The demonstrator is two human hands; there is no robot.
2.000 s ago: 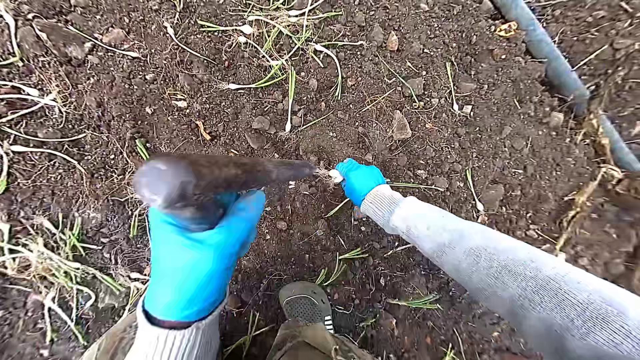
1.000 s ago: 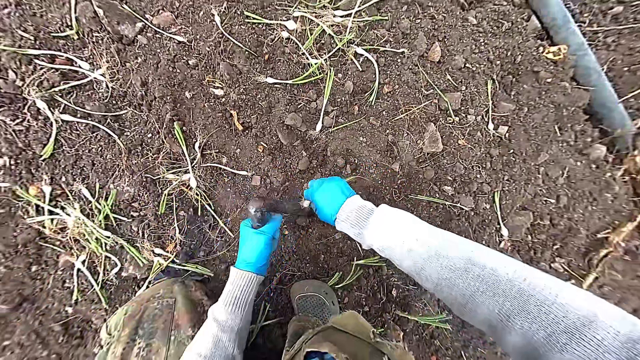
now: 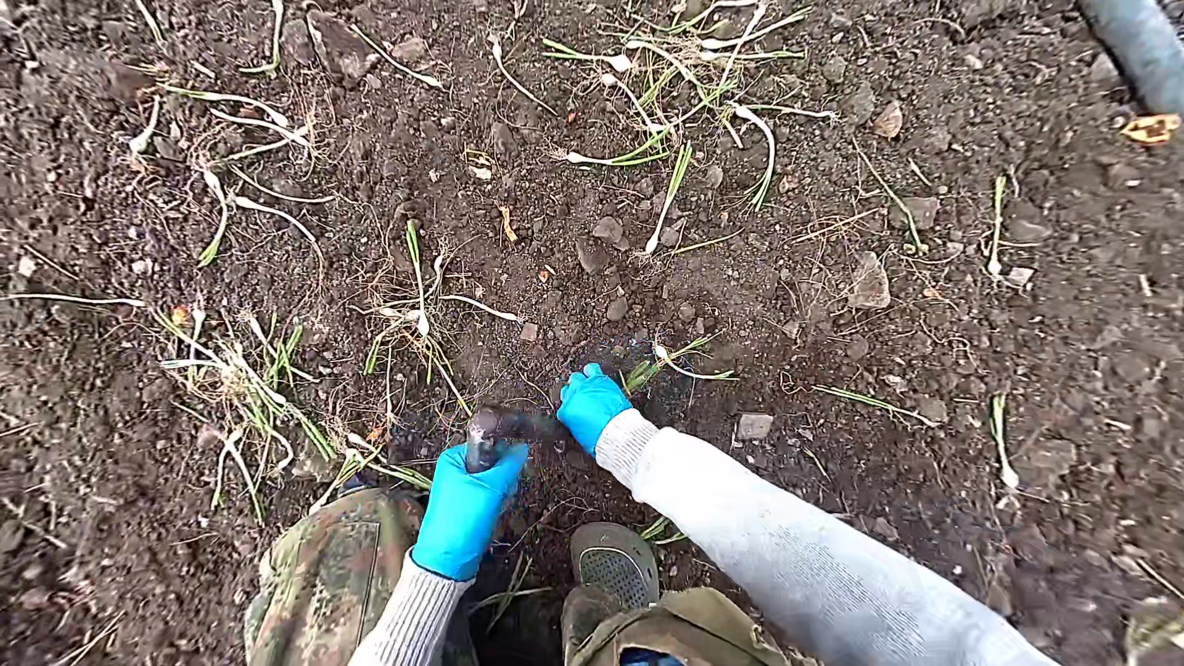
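My left hand (image 3: 469,504), in a blue glove, is closed around the grip of a dark tool (image 3: 507,427), perhaps a planting dibber. The tool lies low over the soil, its thinner end pointing toward my right hand. Gloved in blue too, my right hand (image 3: 592,405) is by that end with fingers curled; whether it holds anything is hidden. Just right of it, a small bulb plant with green leaves (image 3: 689,365) lies on the soil. Up and left of my left hand lies a clump of uprooted bulb seedlings (image 3: 421,319).
More bulb seedlings lie in a pile at the left (image 3: 245,384) and another at the top (image 3: 689,79). Stones (image 3: 869,282) dot the soil. A grey pipe (image 3: 1142,51) crosses the top right corner. My shoe (image 3: 615,564) and camouflage-clad knee (image 3: 338,573) are at the bottom.
The tool, held nearly level and close to the camera two seconds ago, is now lower, near the soil. The view has shifted.
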